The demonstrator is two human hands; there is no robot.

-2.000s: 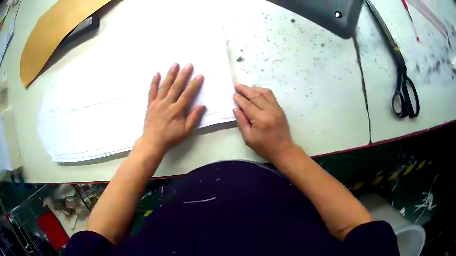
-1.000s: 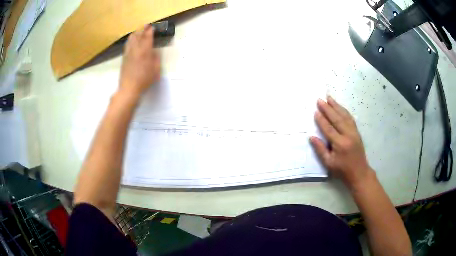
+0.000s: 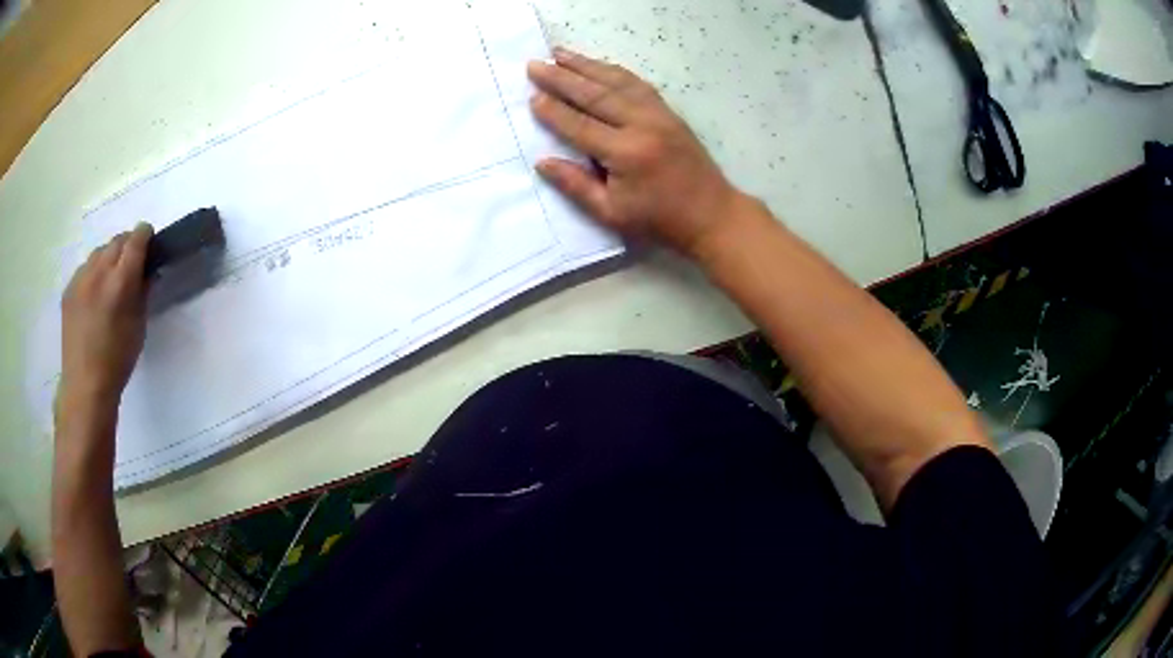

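The white fabric stack [image 3: 373, 167] lies on the cutting table, with a printed top sheet of thin lines and small marks. My left hand [image 3: 106, 309] grips the black pattern weight [image 3: 188, 247] near the stack's left end; the weight is on or just above the sheet, I cannot tell which. My right hand [image 3: 630, 154] lies with its fingers on the stack's right end and holds nothing that I can see. The tan card template [image 3: 58, 58] shows at the upper left, cut off by the picture's edge.
Shears [image 3: 988, 135] lie at the right, beyond the dark table seam. A corner of the machine's base plate [image 3: 836, 5] shows at the top. A white scrap [image 3: 1132, 41] lies at the upper right. The table's red edge [image 3: 888, 273] runs before me, with a white bin [image 3: 1036, 476] below.
My left hand has taken the black weight from beside the card and moved it onto the stack's left part. My right hand stays at the right end. The view has shifted.
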